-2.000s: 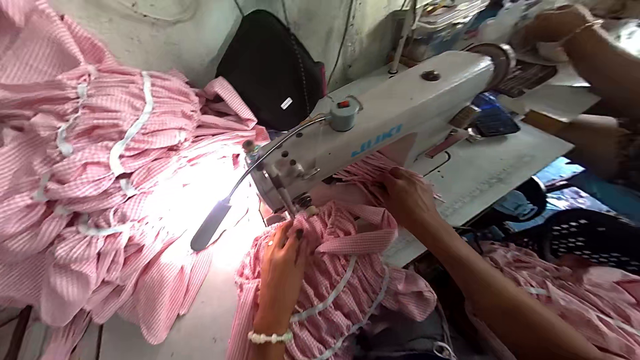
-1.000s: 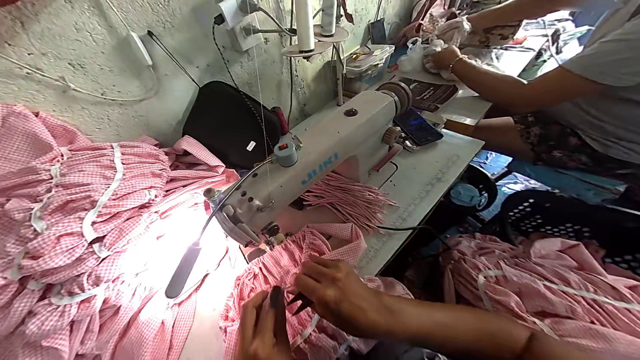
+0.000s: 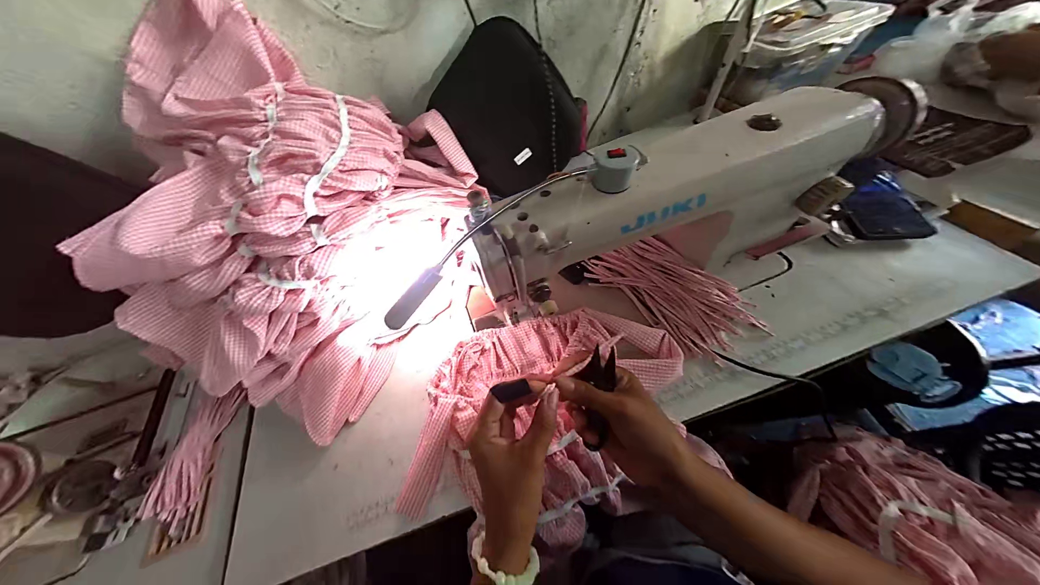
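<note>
My left hand (image 3: 512, 447), with a dark wrap on one fingertip and a pale bracelet at the wrist, pinches a thin pink strip (image 3: 561, 370). My right hand (image 3: 630, 422) holds small black thread snips (image 3: 600, 370), points upward, while its thumb and finger meet the strip beside my left fingertips. Under both hands lies a gathered pink gingham piece (image 3: 520, 349) with white elastic bands, its upper edge close to the needle area of the white Juki sewing machine (image 3: 682, 179). Behind it, a bundle of thin pink strips (image 3: 674, 292) rests on the machine bed.
A large heap of gathered gingham pieces (image 3: 309, 203) fills the left, lit by a gooseneck lamp (image 3: 414, 299). A black bag (image 3: 504, 106) leans on the wall. A phone (image 3: 881, 207) lies at the right; more pink cloth (image 3: 934, 504) is below. Another person's hand shows at top right.
The snips now show clearly in my right hand, points upward. Two seconds ago my right hand was at the strip bundle; it has since come to my left hand. The view has swung about.
</note>
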